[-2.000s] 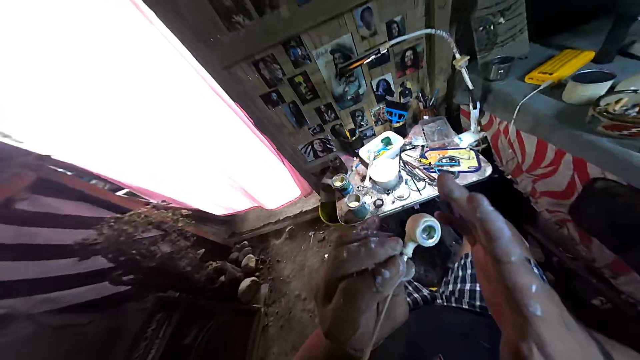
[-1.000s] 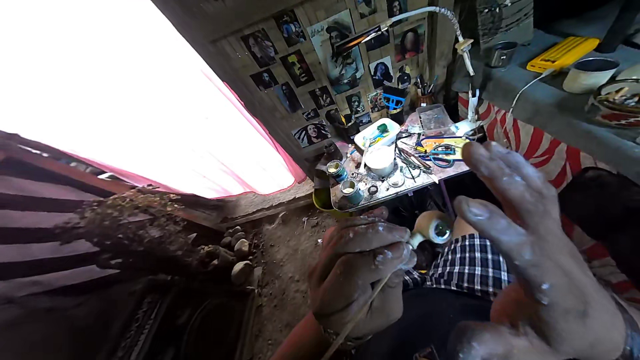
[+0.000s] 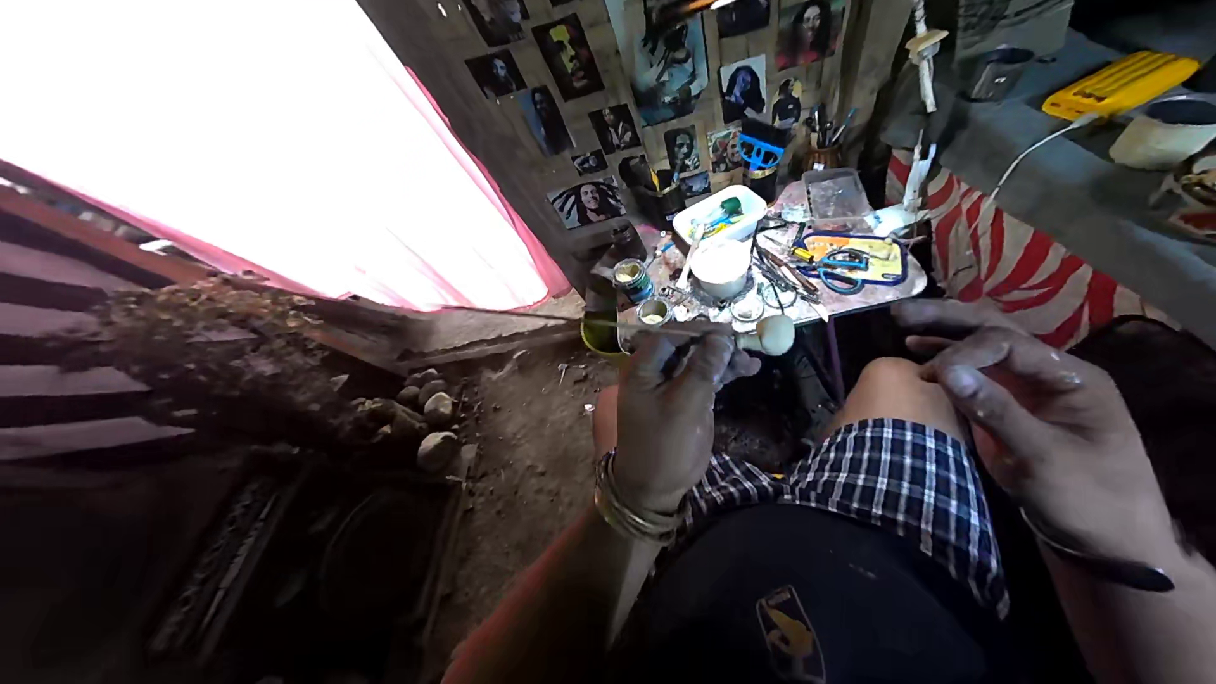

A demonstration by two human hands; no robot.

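My left hand (image 3: pixel 670 413), with bracelets at the wrist, pinches a thin stick (image 3: pixel 532 319) that runs out to the left. At the stick's other end, just right of my fingertips, is a small rounded pale piece (image 3: pixel 775 335), its near side turned from view. My right hand (image 3: pixel 1021 399) is raised at the right with fingers apart and slightly curled, holding nothing; pale smears mark its fingers. Beyond my left hand, a small worktable (image 3: pixel 864 300) carries a white tub (image 3: pixel 720 267), a white tray (image 3: pixel 762 201), small jars (image 3: pixel 631 275), tools and scissors (image 3: pixel 842 270).
Brushes stand in a holder (image 3: pixel 823 154) at the table's back, below pictures on a plank wall. A grey surface (image 3: pixel 1045 176) at the right bears a yellow device (image 3: pixel 1121 84) with a cable, and a metal cup (image 3: pixel 999 74). Stones (image 3: pixel 438 451) lie on the dirt floor.
My left hand has turned, so the stick now points left instead of down toward me, and the pale piece's hollow end no longer shows. My right hand's fingers have lowered and curled.
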